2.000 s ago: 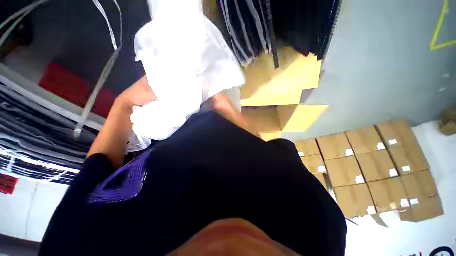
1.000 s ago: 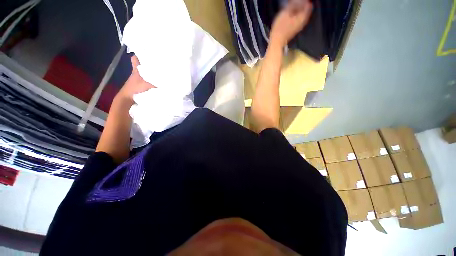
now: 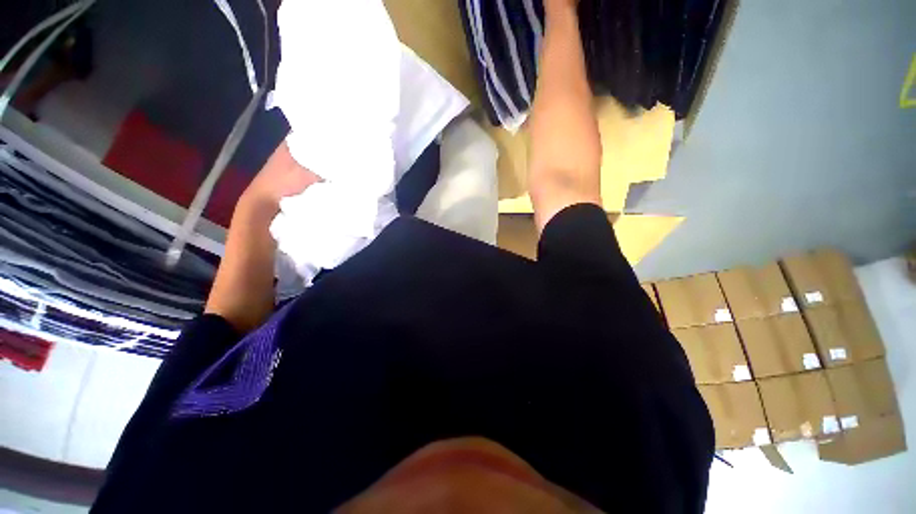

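Note:
My left hand [image 3: 293, 173] is at the left of the picture, gripping a bunched bundle of white interleaf sheets [image 3: 339, 95] against my front; the bundle hides most of the fingers. The bundle is overexposed and runs up past the top edge. My right forearm reaches up over an open carton [image 3: 643, 151] to black trays [image 3: 653, 50] with some white-grey edges. My right hand is cut off by the top edge.
A thick tray stack [image 3: 80, 221] is at the left, with a red rack [image 3: 151, 161] and pale straps [image 3: 216, 171] above it. Brown sealed cartons [image 3: 773, 351] with white labels stand at the lower right. Grey floor [image 3: 804, 131] lies at the right.
My right hand has left the white bundle and moved up over the black trays, then out of the top edge. My left hand still holds the bundle. The view has shifted slightly.

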